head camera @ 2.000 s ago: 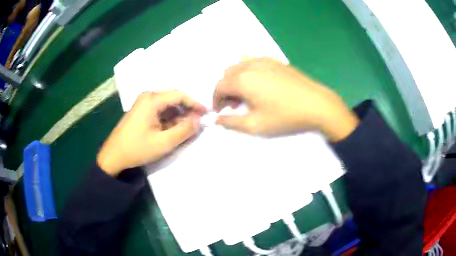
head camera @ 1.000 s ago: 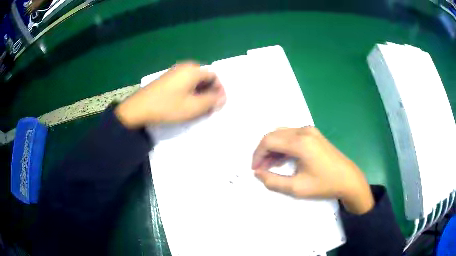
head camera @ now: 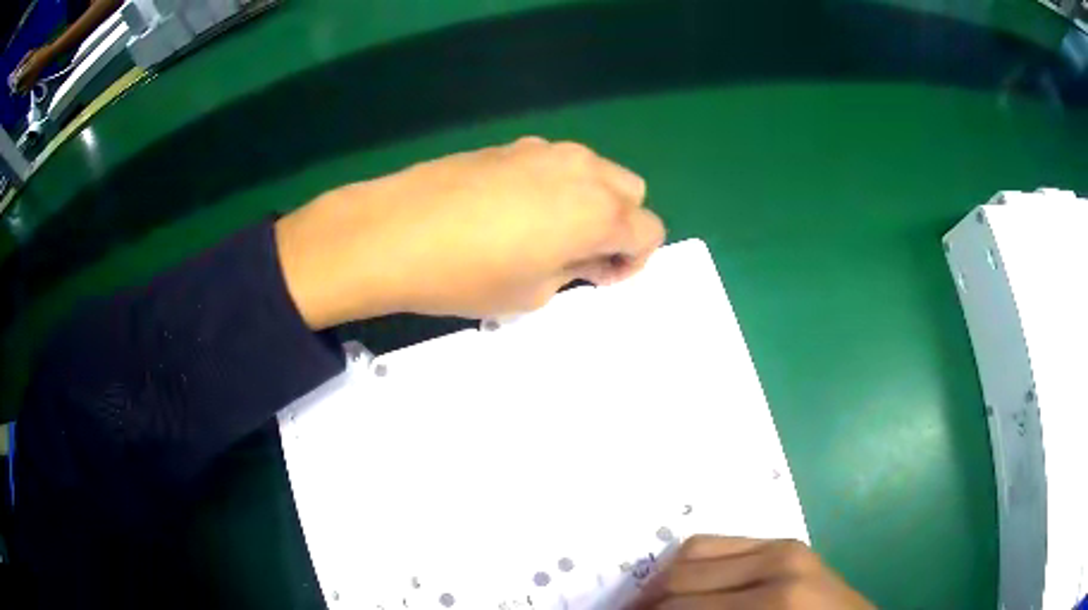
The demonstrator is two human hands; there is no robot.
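Observation:
White power strips (head camera: pixel 537 417) lie side by side on the green surface, looking like one white sheet. Small round grey spots (head camera: pixel 567 564) and faint marks show on their face, mostly near the bottom. My left hand (head camera: pixel 477 232) is curled over the far edge of the strips, fingertips close together at the far right part. Whether it pinches something is hidden. My right hand (head camera: pixel 758 578) is low on the strips, cut off by the bottom edge of the picture. Its fingertips touch or hover over the face, and its hold cannot be seen.
A thick stack of white strips (head camera: pixel 1014 393) with a grey-looking side stands at the right. The green bench (head camera: pixel 835 238) surrounds the strips, with a dark band across the back. At the upper left are another person's arm (head camera: pixel 66 45), white cords and grey equipment.
My left hand has moved right to the far edge of the strips. My right hand has moved down to the picture's bottom edge. The view has shifted, and the blue parts tray is no longer clearly visible.

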